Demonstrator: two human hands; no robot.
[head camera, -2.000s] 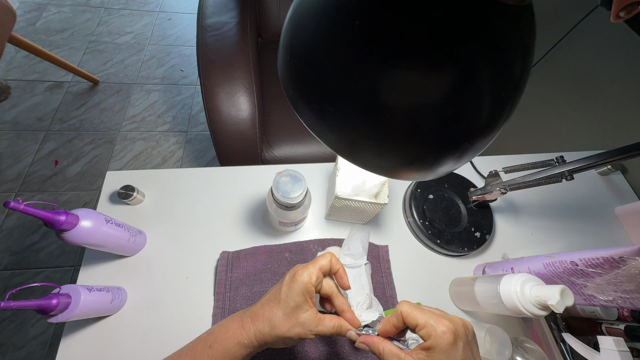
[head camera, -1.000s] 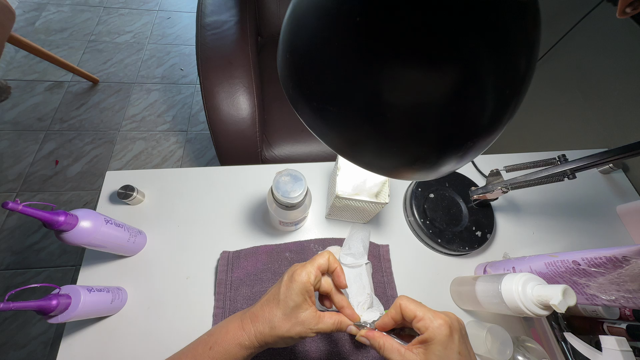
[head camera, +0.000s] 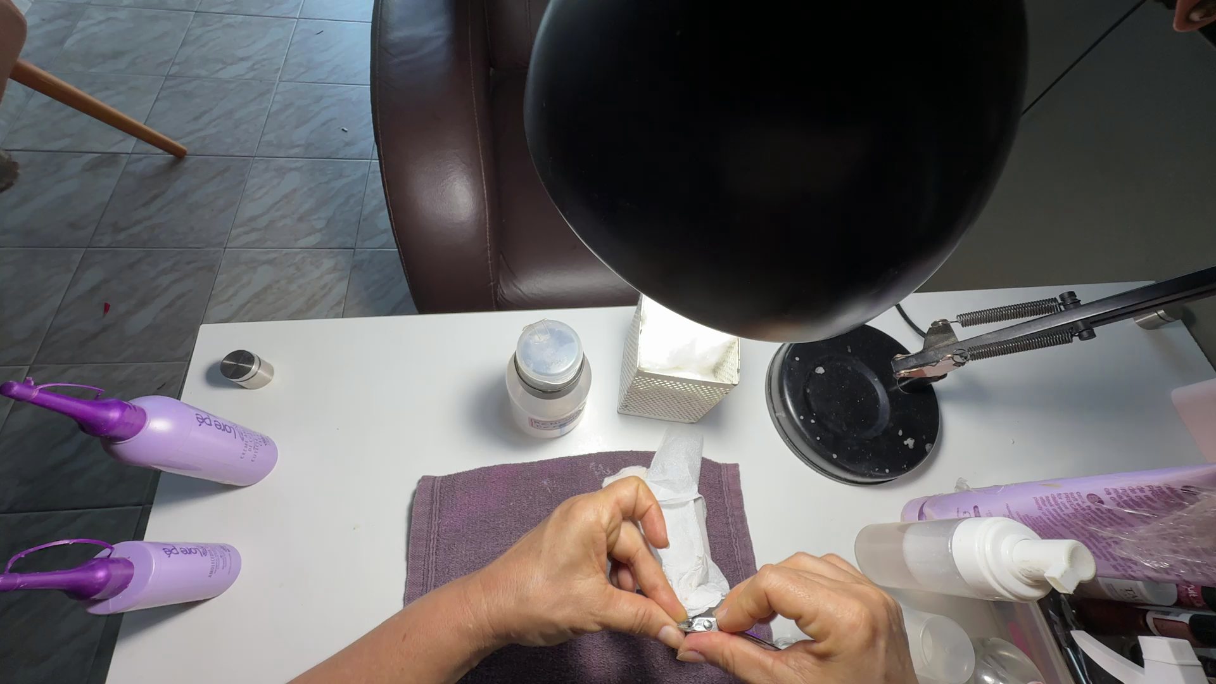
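Note:
Between the fingertips of both hands is a small shiny metal piece (head camera: 701, 624), too small to name for certain. My left hand (head camera: 584, 560) pinches its left end with thumb and forefinger. My right hand (head camera: 807, 617) grips its right side, and a thin metal shaft shows beneath those fingers. Both hands are over a purple towel (head camera: 475, 522). A crumpled white tissue or cloth (head camera: 679, 532) lies on the towel, just beyond the fingertips. Past the towel stand a capped clear bottle (head camera: 549, 380) and a perforated metal box (head camera: 676, 385) holding white material.
A black lamp shade (head camera: 779, 161) hangs over the far side; its round base (head camera: 855, 404) stands on the white table (head camera: 332, 399). Purple bottles (head camera: 195, 442) and a small metal cap (head camera: 247, 369) are at left. A pump bottle (head camera: 950, 559) lies at right. A brown leather chair (head camera: 437, 171) stands beyond.
My right hand has shifted slightly around the metal piece, and its fingers are bent differently. The left hand keeps nearly the same place. Green visible near the right fingers two seconds ago no longer shows.

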